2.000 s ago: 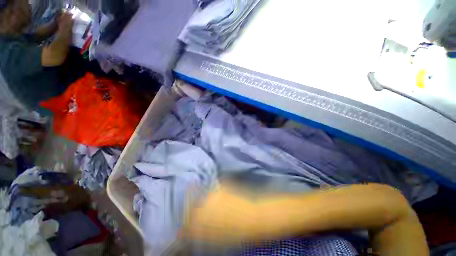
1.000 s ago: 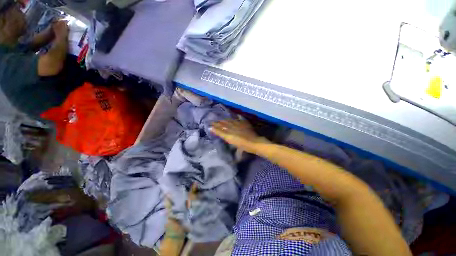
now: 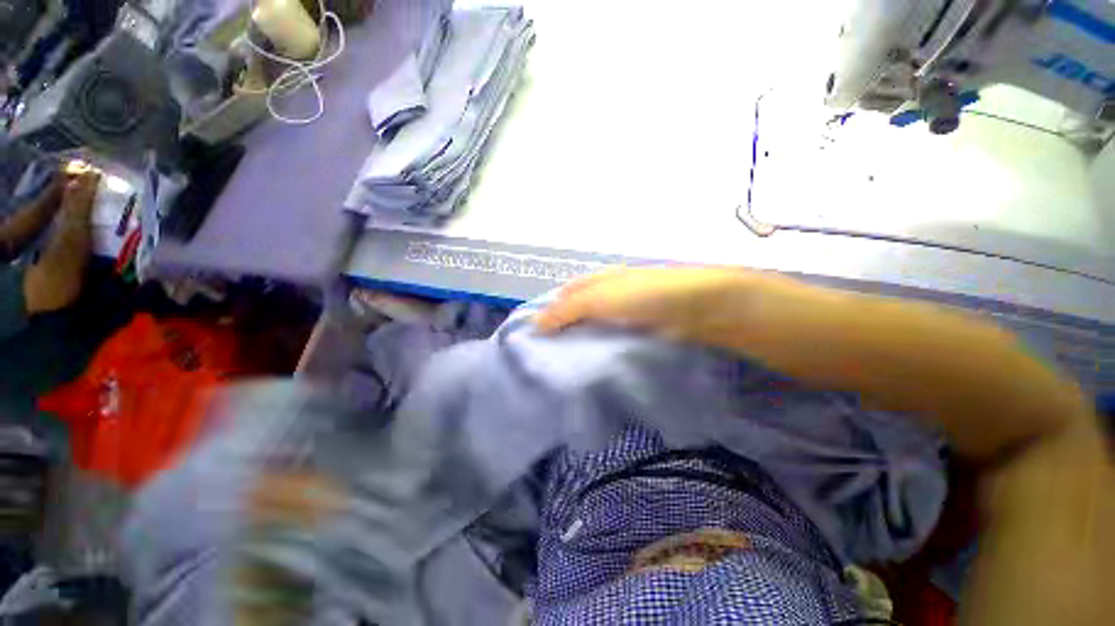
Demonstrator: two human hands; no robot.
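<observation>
A large grey-blue garment panel (image 3: pixel 459 410) is spread between my hands, over the lap and below the table edge. My right hand (image 3: pixel 611 300) grips its upper edge beside the table's front edge, fingers curled over the cloth. My left hand (image 3: pixel 297 498) is strongly blurred at lower left, partly covered by the cloth, which moves with it; its fingers are not clear. More crumpled grey-blue cloth (image 3: pixel 874 477) lies at right of the lap.
A bundle of cut pieces (image 3: pixel 446 122) lies on the white table (image 3: pixel 611 159). The sewing machine (image 3: pixel 978 55) stands at upper right. A red bag (image 3: pixel 141 391), a thread cone (image 3: pixel 287 27) and another person's arm (image 3: pixel 61 251) are at left.
The cloth has been raised and spread out from the heap. My left hand has moved up and left with it. My right hand has taken hold of its edge. The view has shifted right.
</observation>
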